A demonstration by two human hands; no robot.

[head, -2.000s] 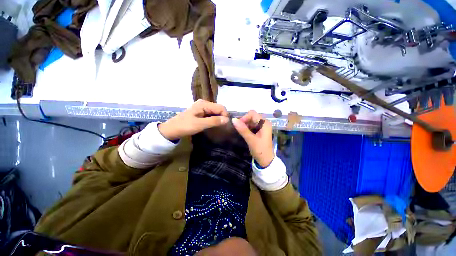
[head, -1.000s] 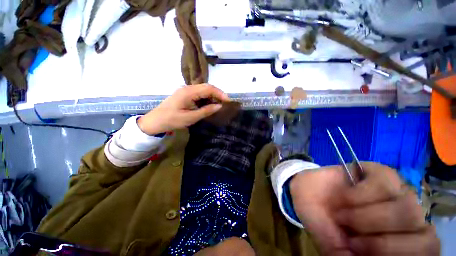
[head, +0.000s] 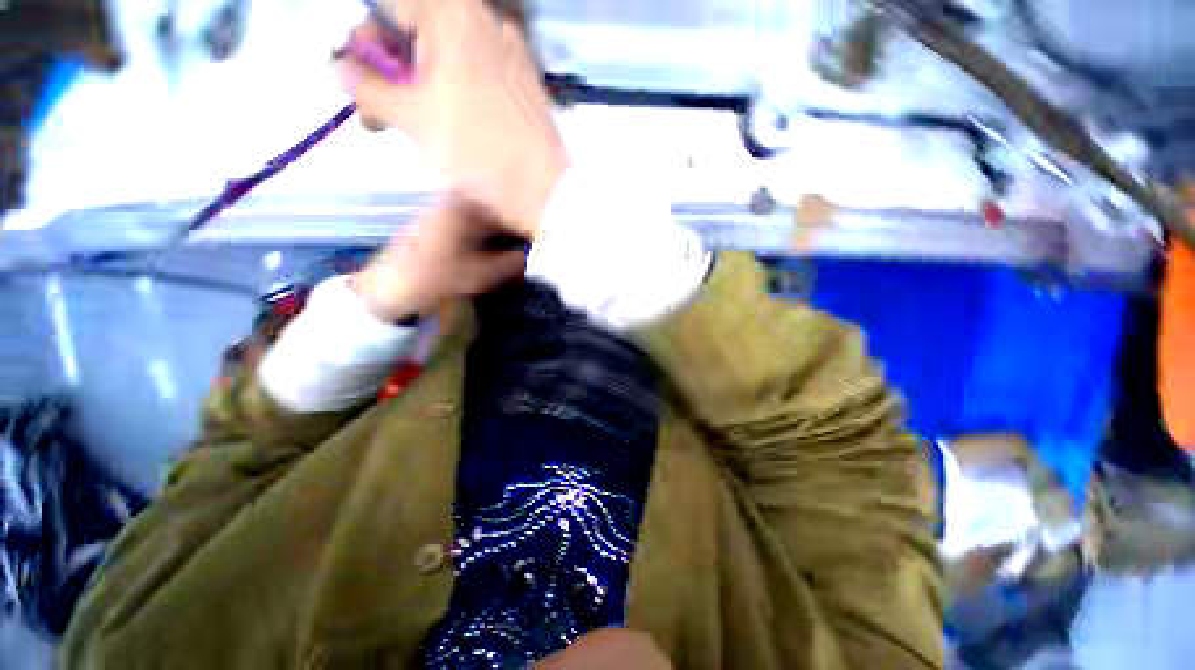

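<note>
My right hand [head: 459,111] reaches across to the upper left over the white table, blurred. Its fingers are closed on a thin pink-purple thing [head: 380,55], which looks like part of eyeglasses. A thin dark purple arm [head: 269,168] runs from near that hand down-left to the table edge. My left hand [head: 433,255] is low beside the table's front edge, partly behind my right wrist. Its fingers are blurred, with something dark beside them; I cannot tell if they hold anything. The tweezers cannot be made out.
The table's front edge [head: 917,236] runs across the view. A brown strip [head: 1016,98] slants down to the orange disc [head: 1179,347] at the right. A blue crate [head: 1009,373] is below the table, with white and brown pieces [head: 996,497] beside it. Brown cloth shows at the upper left.
My right hand first left my left hand and rose at the lower right with tweezers, then crossed to the upper left. The dark, purple-edged shape at the lower left has gone.
</note>
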